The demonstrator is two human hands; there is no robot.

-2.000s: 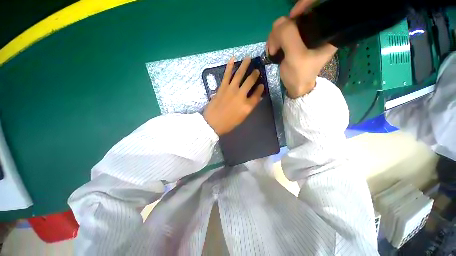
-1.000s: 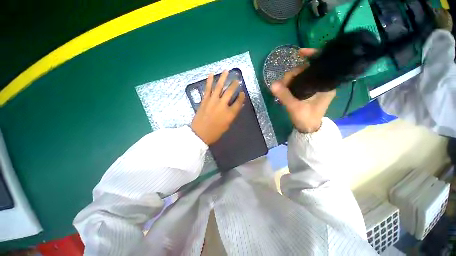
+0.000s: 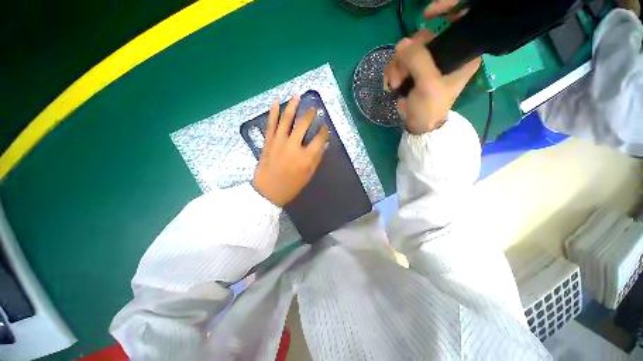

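Observation:
A dark phone or small tablet unit [image 3: 328,190] lies back up on a silvery textured mat [image 3: 211,151], its camera opening at the upper left corner. My left hand [image 3: 289,158] rests on its upper part with fingers spread, pressing it to the mat. My right hand [image 3: 426,88] is closed around a thick black electric screwdriver [image 3: 469,35], held over the right edge of a round screw dish [image 3: 370,84] with speckled contents. The screwdriver's tip is hidden or blurred near my fingers.
A white foam board [image 3: 42,321] with dark units lies at the lower left. Yellow line tape [image 3: 134,60] curves at the upper left. A second dish is cut off at the top. A light green box [image 3: 515,67] stands at the right, near another person's sleeve [image 3: 613,84]. White trays [image 3: 557,300] sit lower right.
The view has shifted. Since one second ago, my right hand and the screwdriver have moved up and tilted over the dish. My left hand stays on the unit.

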